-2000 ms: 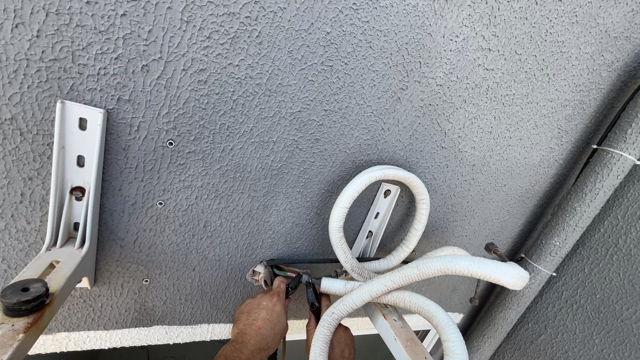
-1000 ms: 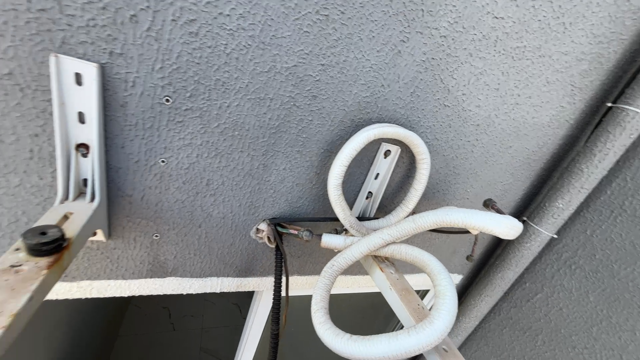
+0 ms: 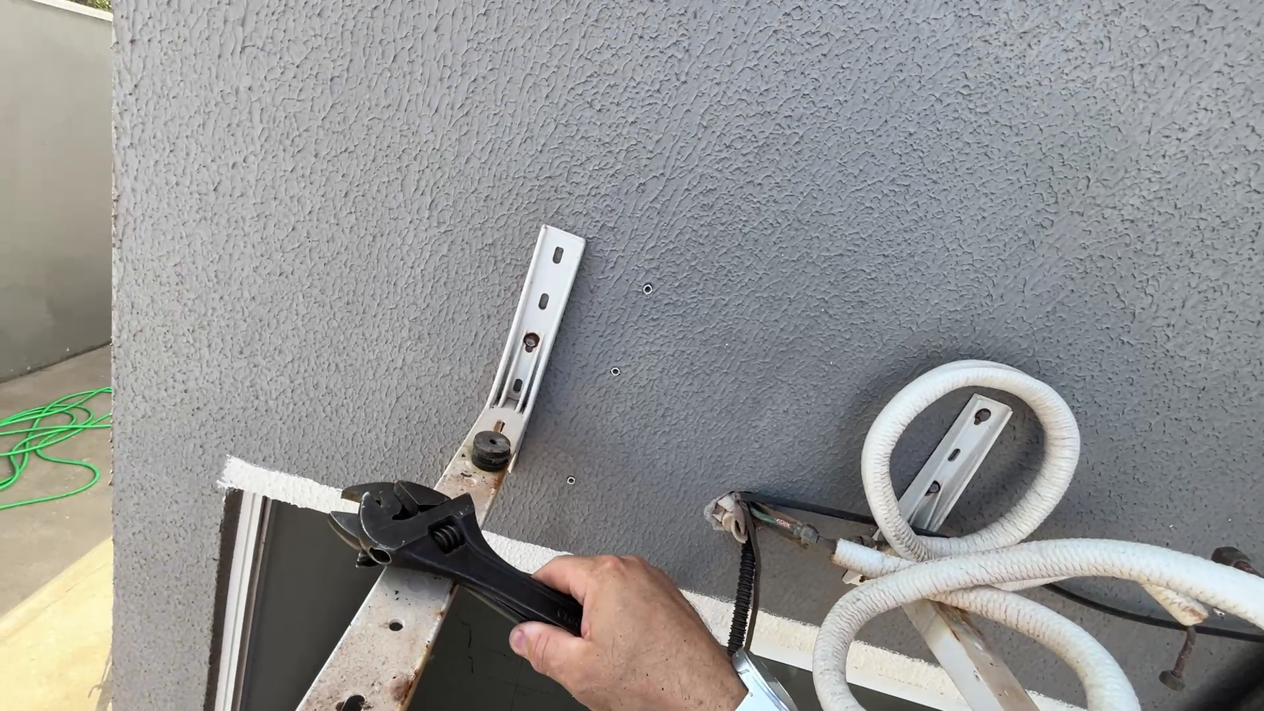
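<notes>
My right hand [image 3: 642,632], entering from the bottom with a watch at its wrist, grips black adjustable wrenches [image 3: 444,543] by the handles. Two heads seem to overlap, one over the other. Their jaws lie in front of the left white metal wall bracket [image 3: 395,617], below its black rubber foot [image 3: 491,450]. Right of the hand, a tube end with a fitting [image 3: 790,528] and a black corrugated conduit [image 3: 743,592] come out of the wall hole. Close by is the end of a looped, white-wrapped pipe [image 3: 1057,464]. My left hand is out of view.
A second bracket [image 3: 953,464] stands behind the pipe loops. The textured grey wall [image 3: 790,197] carries small wall plugs [image 3: 615,371]. A window frame [image 3: 242,592] is below. A green hose [image 3: 49,434] lies on the ground at far left.
Two seconds ago both hands were at the tube end near the wall hole; one second ago neither was visible. Now my right hand shows, holding wrenches. The view has shifted left.
</notes>
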